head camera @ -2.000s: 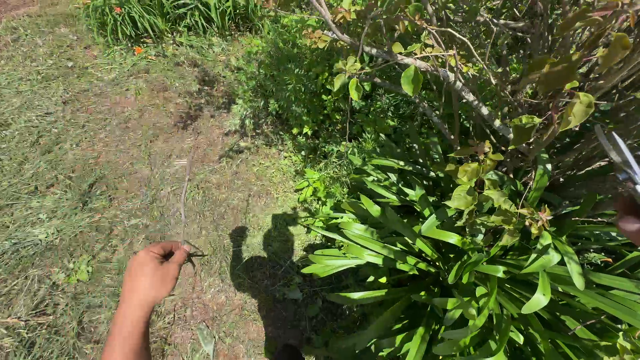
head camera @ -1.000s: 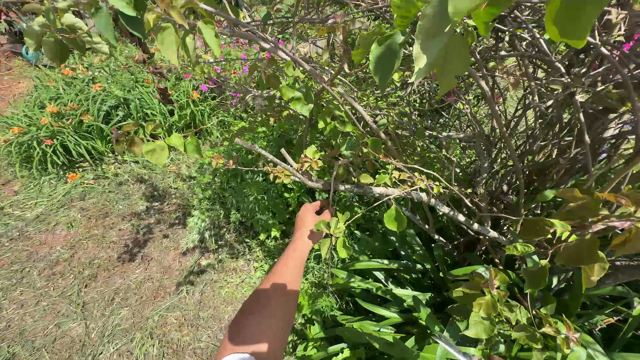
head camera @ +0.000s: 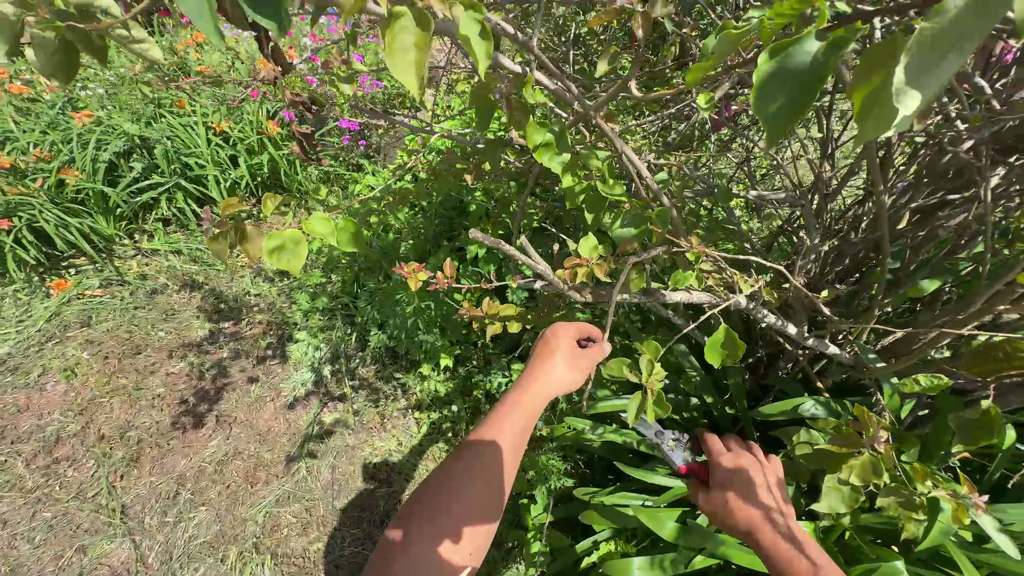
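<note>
My left hand (head camera: 566,360) pinches a thin bare twig (head camera: 614,308) between thumb and fingers, just below a thicker grey branch (head camera: 664,296) of the shrub. The twig runs up past the branch and its lower end hangs below my hand. Lower right, my right hand (head camera: 740,484) is closed around the red handles of a pair of pruning shears (head camera: 670,445). Their metal blades point up and left, toward a small leafy shoot (head camera: 646,382). Whether the blades are apart is hard to tell.
Tangled stems (head camera: 920,200) of the shrub fill the right side. Leafy twigs (head camera: 408,48) hang close across the top. Strappy green plants (head camera: 640,512) grow beneath my hands. Orange-flowered plants (head camera: 152,168) stand at the upper left, above ground strewn with cut grass (head camera: 144,416).
My left hand was low over the grass two seconds ago and is now up at the shrub's branch. My right hand with the shears, out of view a second ago, has come in at the lower right.
</note>
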